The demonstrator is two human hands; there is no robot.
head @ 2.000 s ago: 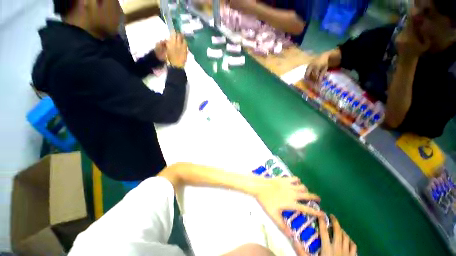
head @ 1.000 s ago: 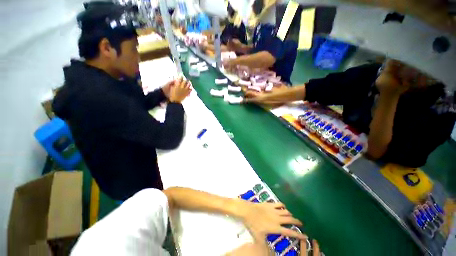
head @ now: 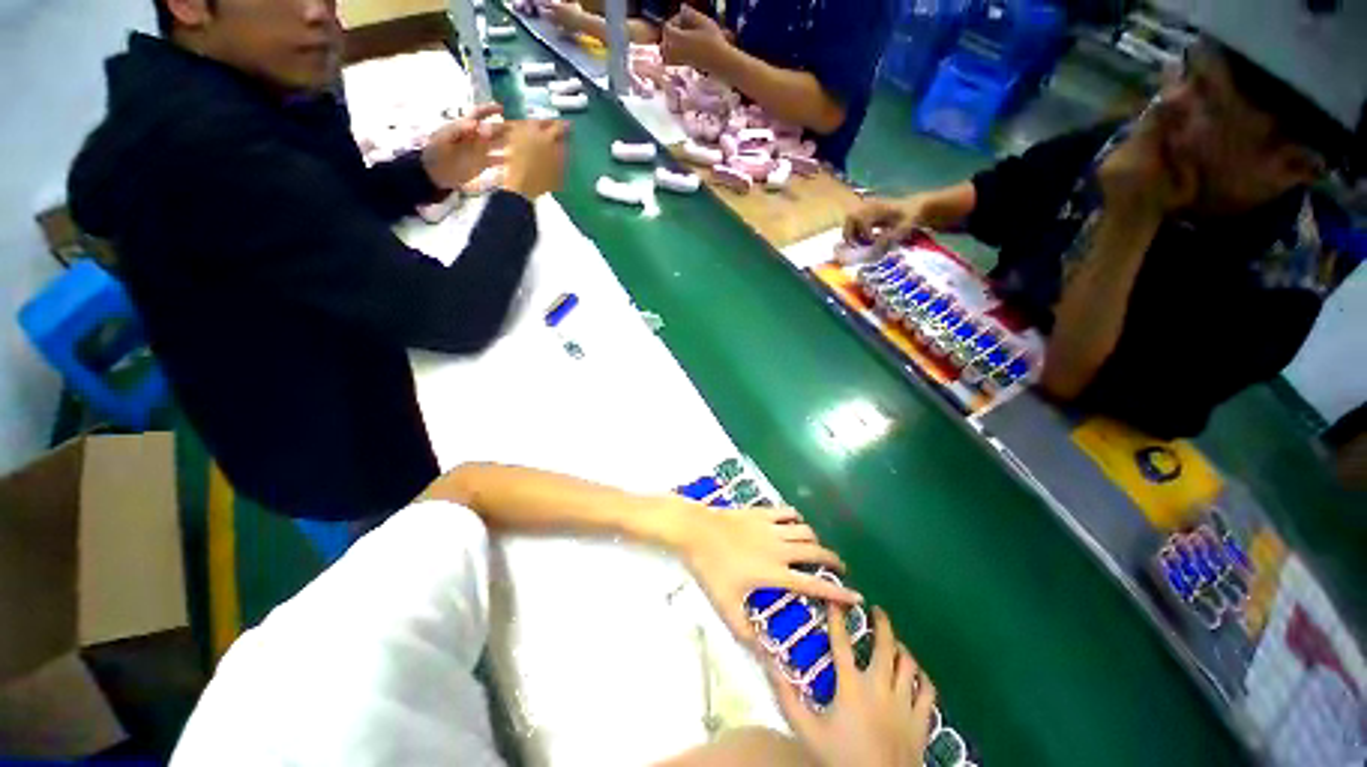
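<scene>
A row of half-assembled units, with blue batteries and pink-white rims, lies along the belt-side edge of the white bench strip. My left hand lies over the upper part of the row, fingers spread towards the belt. My right hand lies over the lower part, fingers bent on the units. Both hands hold the units between and under them. More units show above my left hand, and part of one shows below my right hand. The hands hide several units.
The green belt runs alongside, with white-pink housings farther up. A person in black works at left. Another sits across the belt beside a row of units. A loose blue battery lies on the bench. A cardboard box stands at lower left.
The view has shifted. Both hands stay on the row; more blue units show between them. The person across the belt has drawn a hand back from the belt to their row.
</scene>
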